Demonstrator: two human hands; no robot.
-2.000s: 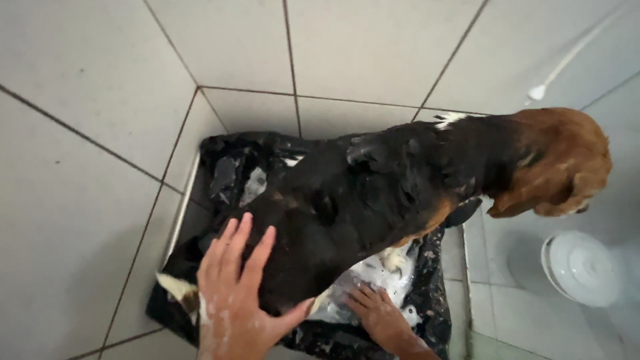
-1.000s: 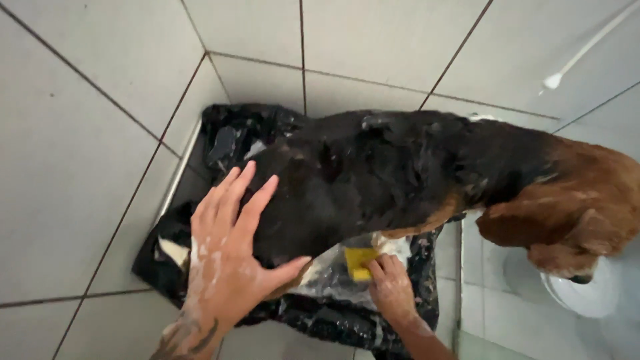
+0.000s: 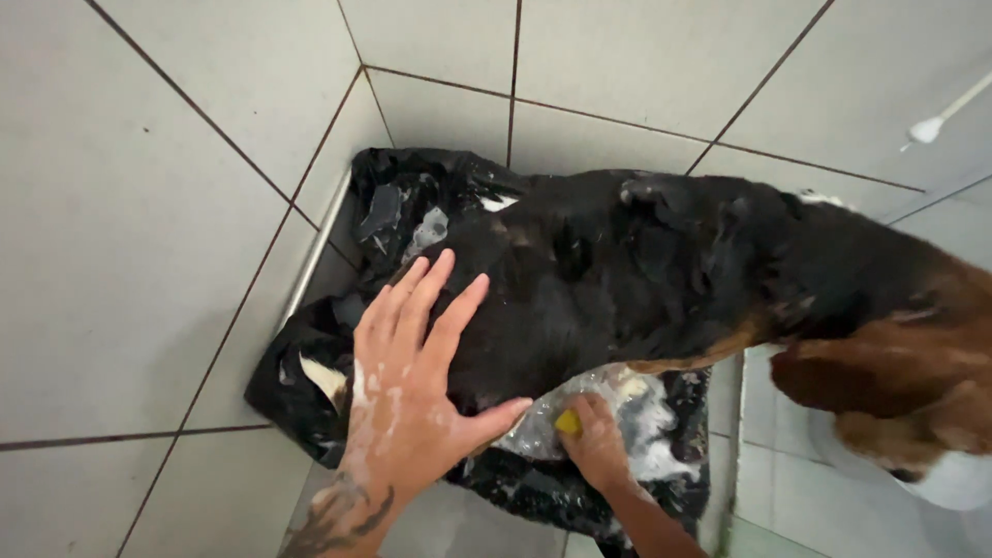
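A wet dog (image 3: 604,279) with a black back and brown head stands across the view, its head at the right. My left hand (image 3: 415,380), fingers spread and streaked with lather, rests on its hindquarters and holds nothing. The dog's white tail tip (image 3: 324,380) shows just left of that hand. My right hand (image 3: 597,442) is low beside the dog's belly, closed on a yellow sponge (image 3: 568,422), most of which the fingers hide. Under the dog lies black plastic sheeting (image 3: 511,488) with soapy water (image 3: 535,430) and white foam pooled in it. The dog's legs are mostly hidden.
Tiled walls (image 3: 434,101) meet in a corner behind the dog. A metal strip (image 3: 314,256) runs along the left edge. At the lower right a white round container (image 3: 957,480) stands below the dog's head. A white-tipped cord or rod (image 3: 926,130) hangs at the upper right.
Two seconds ago my right hand showed no sponge; one second ago it held the yellow sponge, and it has since moved left under the belly. The dog's head is lower than at first.
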